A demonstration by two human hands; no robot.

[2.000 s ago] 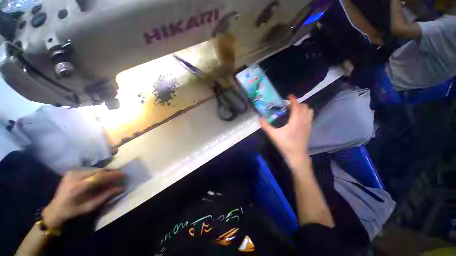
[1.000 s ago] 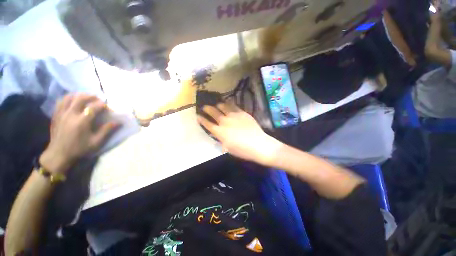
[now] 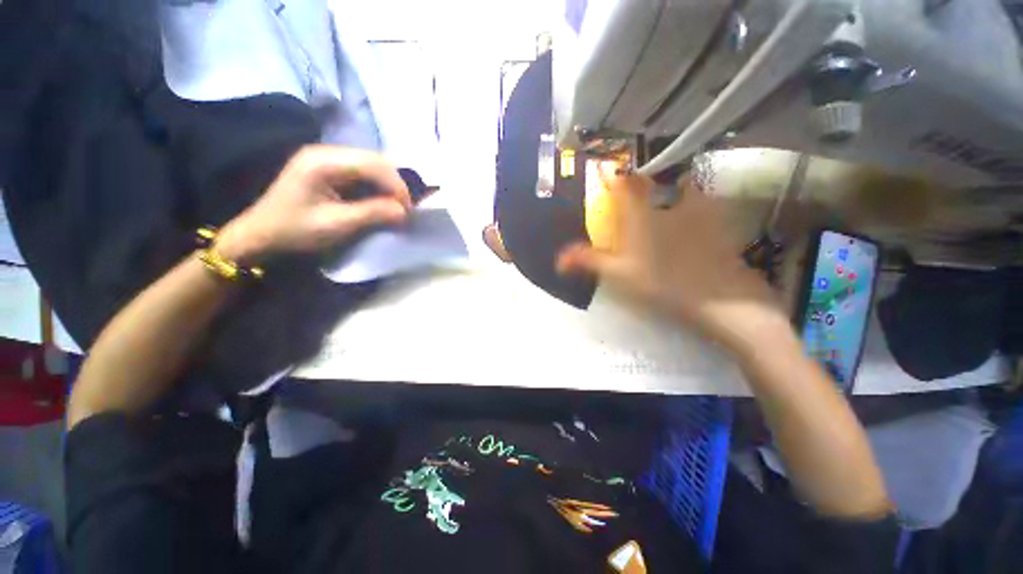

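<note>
My left hand [image 3: 325, 207] pinches a small light grey piece [image 3: 415, 243] above the table, left of the machine. A curved black panel [image 3: 533, 185] lies flat just left of the needle area. My right hand [image 3: 673, 252] is blurred, under the front of the machine head [image 3: 729, 67]. Its thumb is spread from the fingers, near the black panel's right edge; whether it touches is unclear. The presser foot [image 3: 667, 185] is partly hidden behind the hand. A large black garment panel [image 3: 202, 146] with light grey cloth [image 3: 230, 51] lies at the left.
A smartphone [image 3: 839, 303] with a lit screen lies right of my right hand. The shears [image 3: 766, 249] are partly visible beside it. A black piece [image 3: 948, 320] lies at the far right. Below the table are a blue basket [image 3: 690, 465] and grey cloth [image 3: 920, 460]; a red container [image 3: 28, 387] is at left.
The view has swung left. My right hand first let go of the phone, then picked up a black piece; now a black panel lies by the needle. My left hand still holds the grey piece.
</note>
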